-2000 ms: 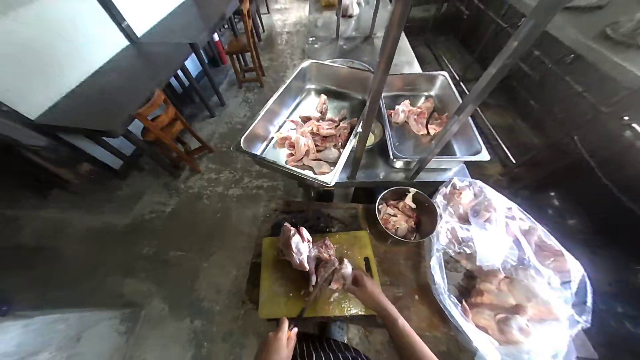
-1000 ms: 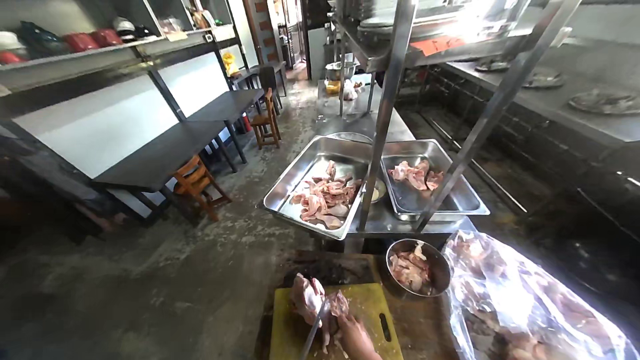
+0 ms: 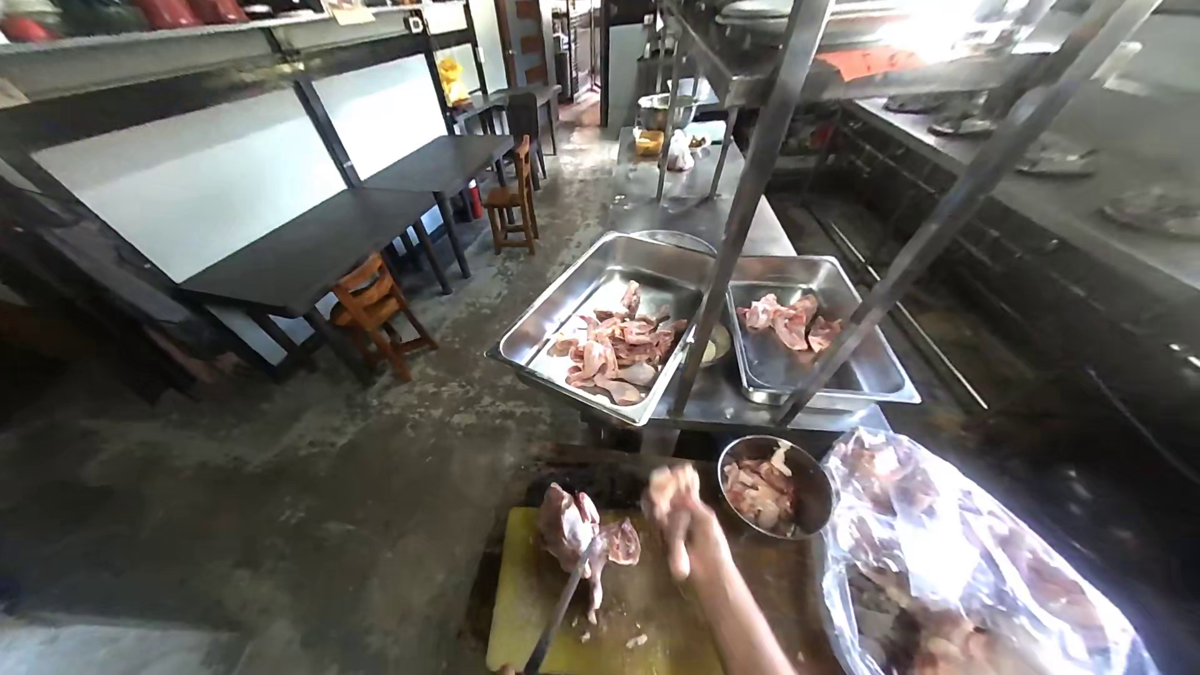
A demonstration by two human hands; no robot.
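My right hand [image 3: 689, 534] is lifted over the upper right of the yellow cutting board [image 3: 511, 600], closed on a piece of raw chicken [image 3: 673, 486], blurred. A knife [image 3: 562, 595] slants up from the board's lower edge, its tip against the raw chicken [image 3: 567, 525] lying on the board. Only a sliver of my left hand [image 3: 507, 669] shows at the bottom edge, by the knife's handle end. A cut chicken part [image 3: 622, 542] lies against the larger piece. Right of my right hand is a round metal bowl [image 3: 825, 511] with chicken scraps.
Two steel trays [image 3: 534, 309] [image 3: 881, 361] with raw chicken pieces stand on a steel table behind the board. Slanting metal posts [image 3: 750, 206] rise in front of them. A clear plastic bag [image 3: 975, 562] of raw chicken lies at the right. Dark tables and wooden chairs [image 3: 380, 309] stand left.
My right hand has risen from the board toward the bowl, holding a chicken piece. Earlier it was down on the board beside the chicken. The view has tilted up.
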